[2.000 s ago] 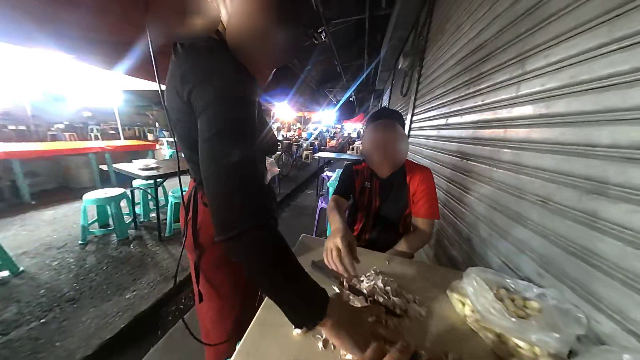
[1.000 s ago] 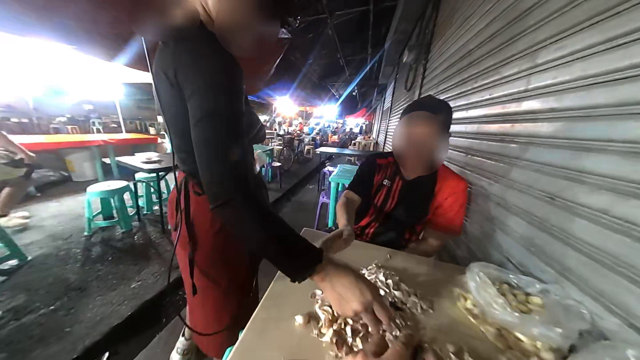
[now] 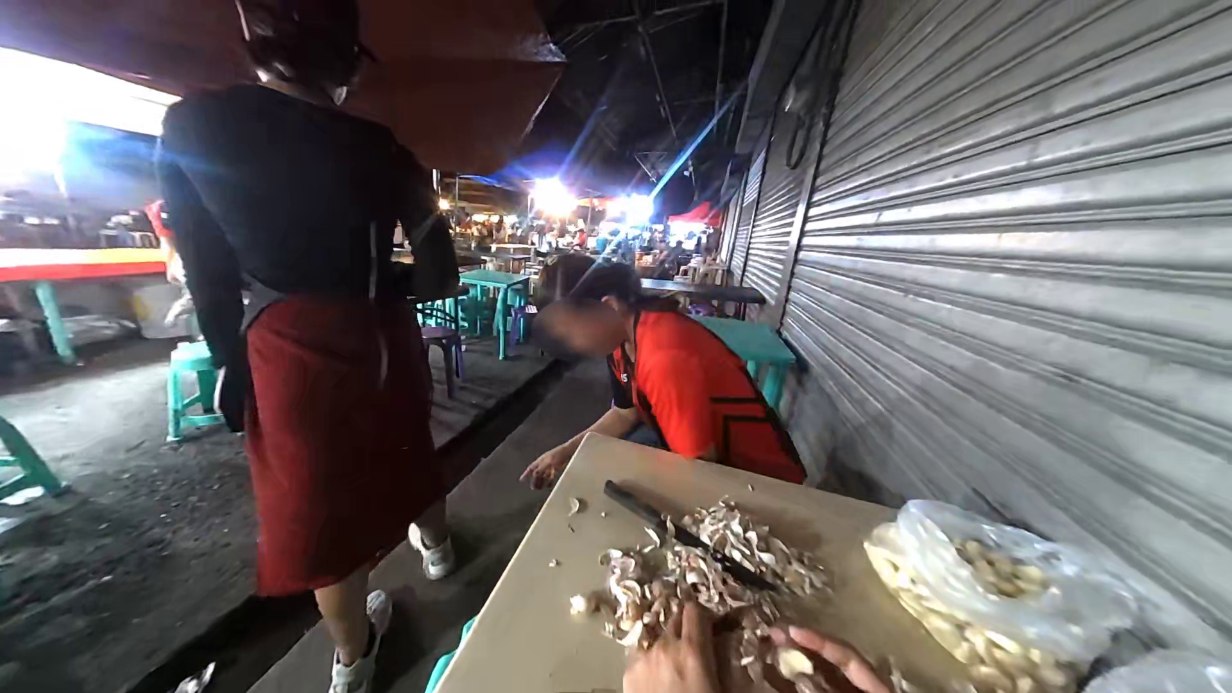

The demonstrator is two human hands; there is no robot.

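Note:
Both my hands are low at the near edge of the beige table [image 3: 549, 539]. My left hand [image 3: 679, 654] rests against the pile of garlic skins and cloves [image 3: 664, 577], its fingers partly hidden among them. My right hand [image 3: 833, 659] is just right of it, fingers spread, with a pale garlic clove [image 3: 795, 662] beside its fingertips; whether it is gripped cannot be told. Across the pile lies a dark knife [image 3: 688, 536], pointing away to the upper left. A clear plastic bag [image 3: 1020, 568] of peeled garlic cloves stands to the right.
A person in a red and black shirt [image 3: 707, 385] leans down beyond the table, one hand low beside its left corner. Another person in a red apron [image 3: 337, 443] stands at left, back turned. A metal roller shutter [image 3: 1020, 269] runs along the right. Green stools [image 3: 192, 385] stand at left.
The standing person has turned away and withdrawn the hand from the pile. The seated person has bent down toward the left. The knife now shows plainly across the skins.

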